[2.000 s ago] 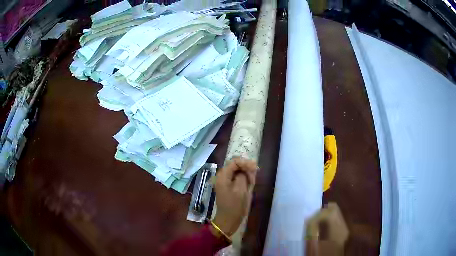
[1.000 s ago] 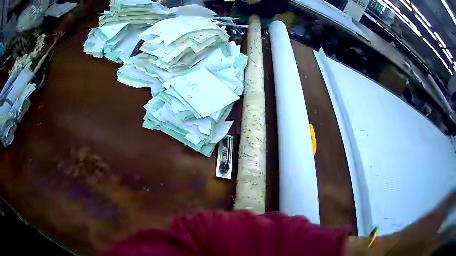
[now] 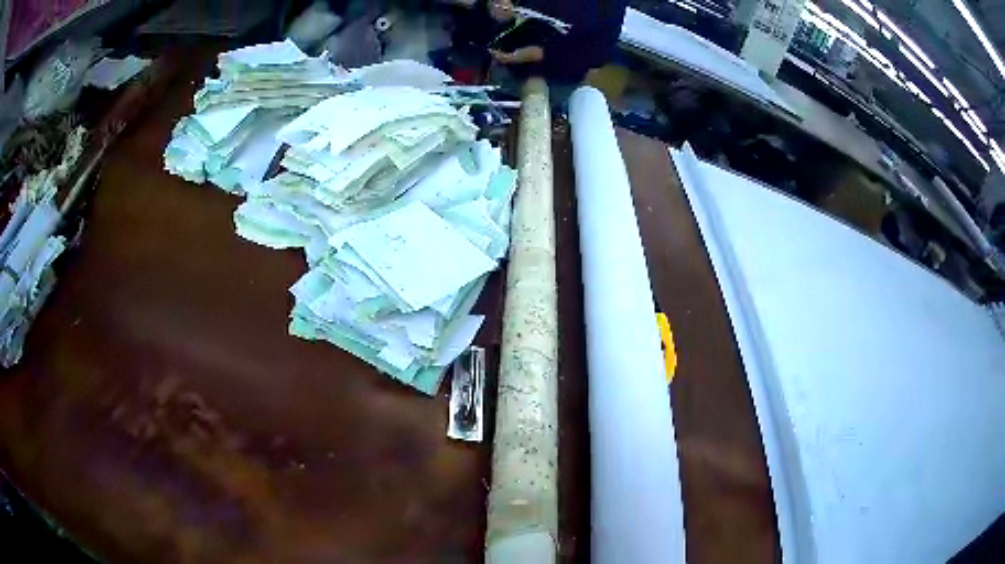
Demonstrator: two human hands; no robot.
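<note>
Neither of my hands is in the picture. A cream patterned roll (image 3: pixel 529 331) with small dark print lies lengthwise on the brown table (image 3: pixel 242 386). A plain white paper roll (image 3: pixel 623 331) lies just right of it, with a gap between them. A yellow object (image 3: pixel 666 347) shows partly from behind the white roll's right side. A small silvery packet (image 3: pixel 466 393) lies against the table just left of the patterned roll. A wide white sheet (image 3: pixel 860 353) covers the right side, its left edge raised or folded.
An untidy stack of white and pale-green paper pieces (image 3: pixel 413 253) lies left of the patterned roll. Bundled papers (image 3: pixel 31 264) lie at the far left edge. Another person in dark clothing (image 3: pixel 584 44) stands at the rolls' far end.
My hands, at the two rolls two seconds ago, and my red sleeve, across the bottom one second ago, have left the picture. The view has tilted up, showing the other person more fully.
</note>
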